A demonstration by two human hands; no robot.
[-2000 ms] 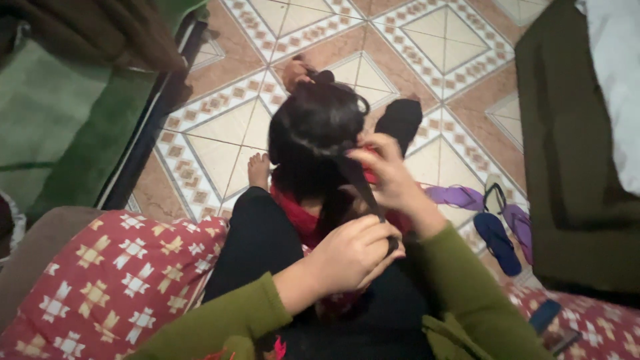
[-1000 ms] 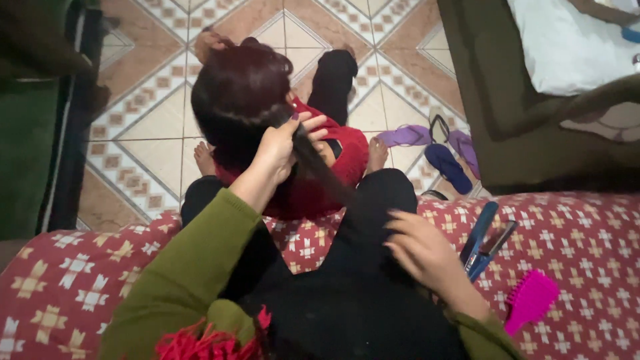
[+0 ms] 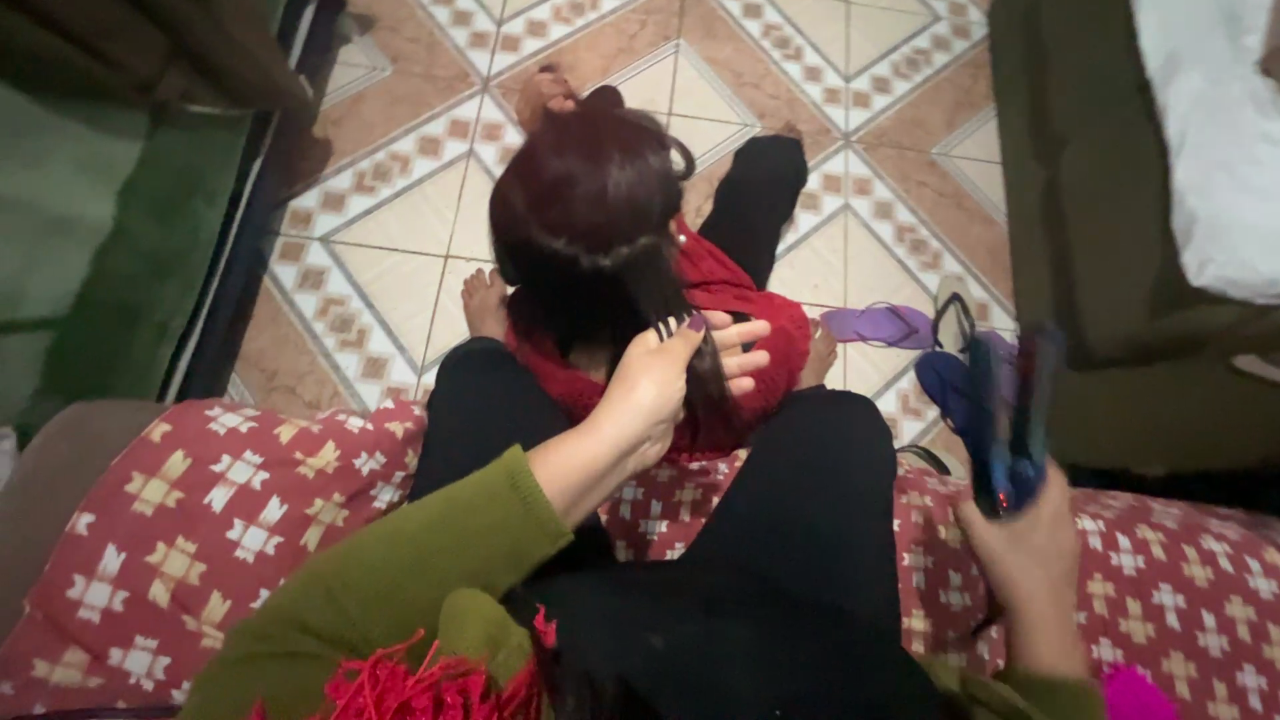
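Observation:
A person with long dark hair point(image 3: 590, 190) and a red knitted top point(image 3: 770, 320) sits on the floor between my knees, seen from above and behind. My left hand point(image 3: 670, 380) holds a lock of that hair beside the person's neck, the thumb over it and the other fingers spread beneath. At the right, my right hand point(image 3: 1030, 560) grips a blue hair straightener point(image 3: 1015, 460) by its lower end. Its two arms point away from me and stand apart, somewhat blurred. Part of a pink hairbrush point(image 3: 1138, 692) shows below my right wrist.
I sit on a red patterned cover point(image 3: 250, 490). Purple flip-flops point(image 3: 880, 325) and a dark blue slipper point(image 3: 945, 385) lie on the tiled floor point(image 3: 390, 240). Dark-covered furniture point(image 3: 1090, 220) with a white cloth point(image 3: 1220, 150) stands at right; a green surface point(image 3: 150, 240) is at left.
My right hand has taken hold of the hair straightener, which lay on the patterned cover beside the pink hairbrush one second ago. My left hand still holds the hair.

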